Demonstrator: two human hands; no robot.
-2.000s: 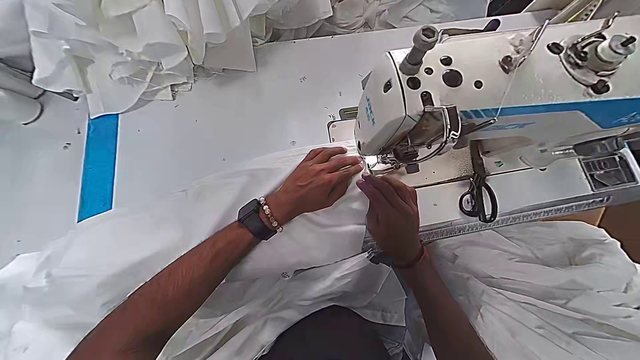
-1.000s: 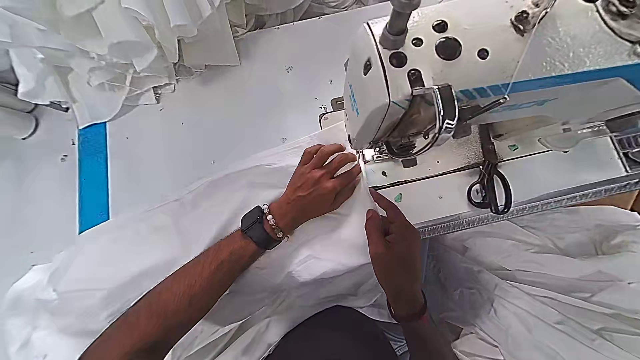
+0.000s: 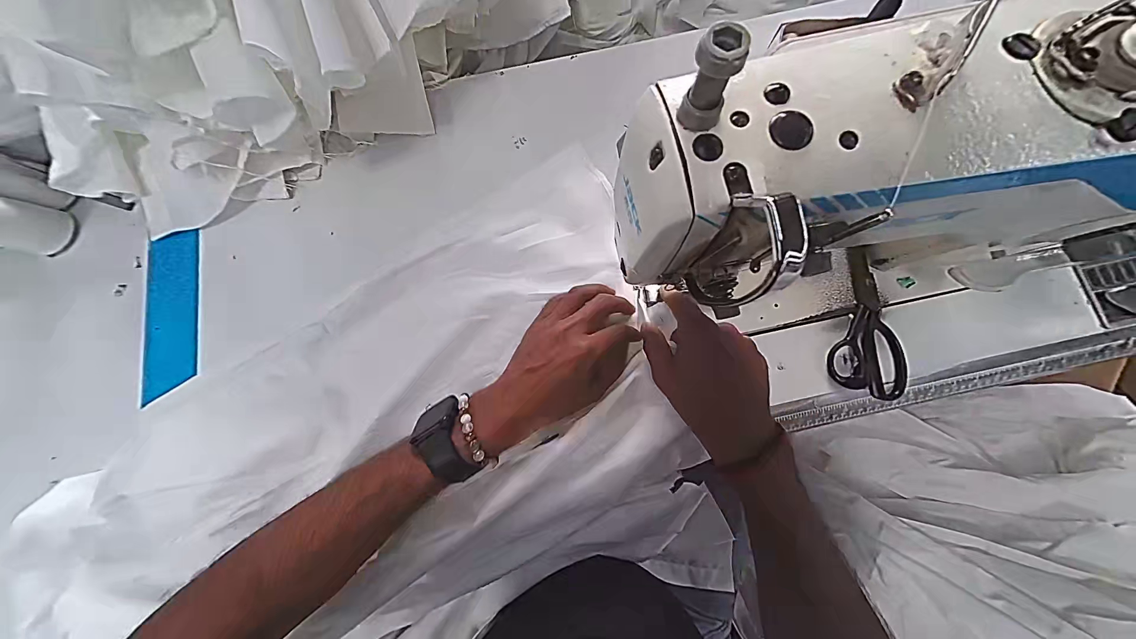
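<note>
White fabric (image 3: 293,417) spreads over the table and my lap, its edge running under the needle area of a Jack sewing machine (image 3: 661,177). My left hand (image 3: 572,355), with a watch and a beaded bracelet at the wrist, presses on the fabric just left of the presser foot (image 3: 652,295), fingers bent and thumb near the edge. My right hand (image 3: 714,377) pinches the fabric edge between thumb and forefinger, close in front of the foot. The fingertips of both hands nearly meet there. The needle itself cannot be made out.
Black-handled scissors (image 3: 868,355) lie on the machine bed to the right. A measuring tape (image 3: 958,377) runs along the table's front edge. Piled white fabric pieces (image 3: 266,89) are at the back left, near white rolls (image 3: 35,226). More white fabric (image 3: 994,497) hangs at the lower right.
My right hand has gone from a pointing pose beside the fabric edge to a pinch close to the presser foot. The fabric reaches farther behind the needle area than before.
</note>
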